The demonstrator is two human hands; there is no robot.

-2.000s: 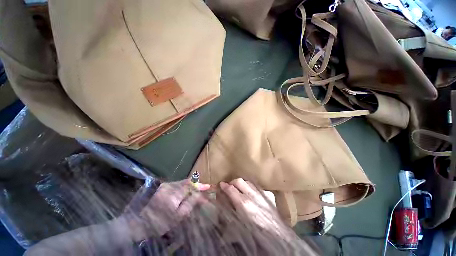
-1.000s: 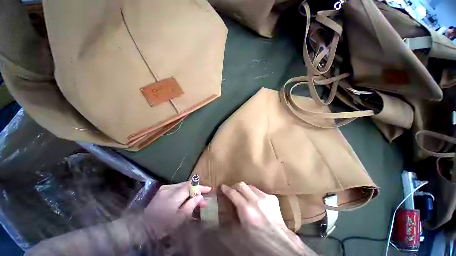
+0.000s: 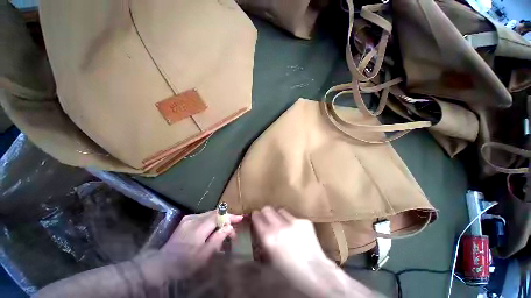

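Note:
A tan tote bag (image 3: 320,157) lies on the dark green table, its open rim towards me and to the right. My left hand (image 3: 198,236) holds a small yellowish pen-shaped tool (image 3: 222,216) with a metal end pointing up, at the bag's near left edge. My right hand (image 3: 288,236) presses and pinches the rim just right of it; its fingertips are partly hidden. A pale tab with a metal clasp (image 3: 381,243) hangs at the rim. Blurred strands cover part of my forearms.
Stacked tan bags with an orange-brown label (image 3: 181,106) lie upper left. More bags and straps (image 3: 372,87) lie upper right. A plastic-lined bin (image 3: 87,227) stands at left. A red can (image 3: 475,259), white cord and dark cord are at lower right on the table (image 3: 279,75).
My right hand has shifted slightly left, and its fingers are now drawn together on the rim. My left hand keeps the tool in nearly the same place. The view has shifted slightly.

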